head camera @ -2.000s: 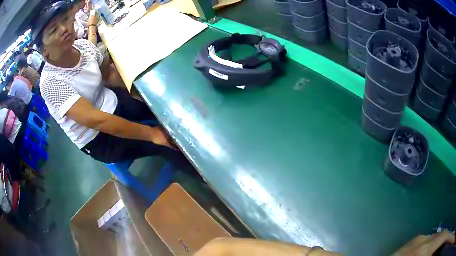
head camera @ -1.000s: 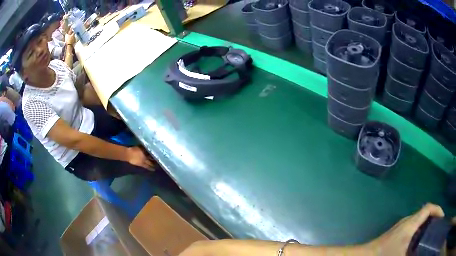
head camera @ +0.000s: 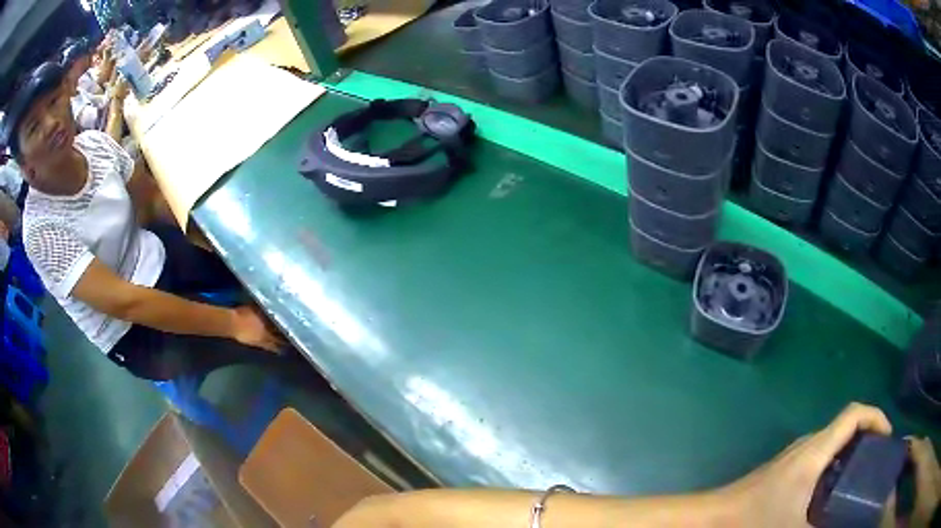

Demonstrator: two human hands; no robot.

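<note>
My left hand [head camera: 800, 464] reaches in from the bottom, a bracelet on its wrist, and is closed on a dark grey housing [head camera: 865, 483] at the lower right, seen from the side. More fingers show on the housing's right side at the picture's edge; I cannot tell if they belong to my right hand. A single open housing [head camera: 739, 299] stands upright on the green bench, its hub and ribs showing. Beside it stands a stack of housings [head camera: 676, 175], the top one open upward.
More housing stacks [head camera: 795, 134] stand behind the bright green strip [head camera: 547, 144]. A black headband mount [head camera: 387, 170] lies on the bench [head camera: 433, 299]. A person in white [head camera: 93, 227] sits at left by a cardboard sheet [head camera: 227, 124]. An open carton [head camera: 155, 485] is below.
The view has turned right, so the bench things sit further left. My left hand and the held housing have come more fully into view at the lower right.
</note>
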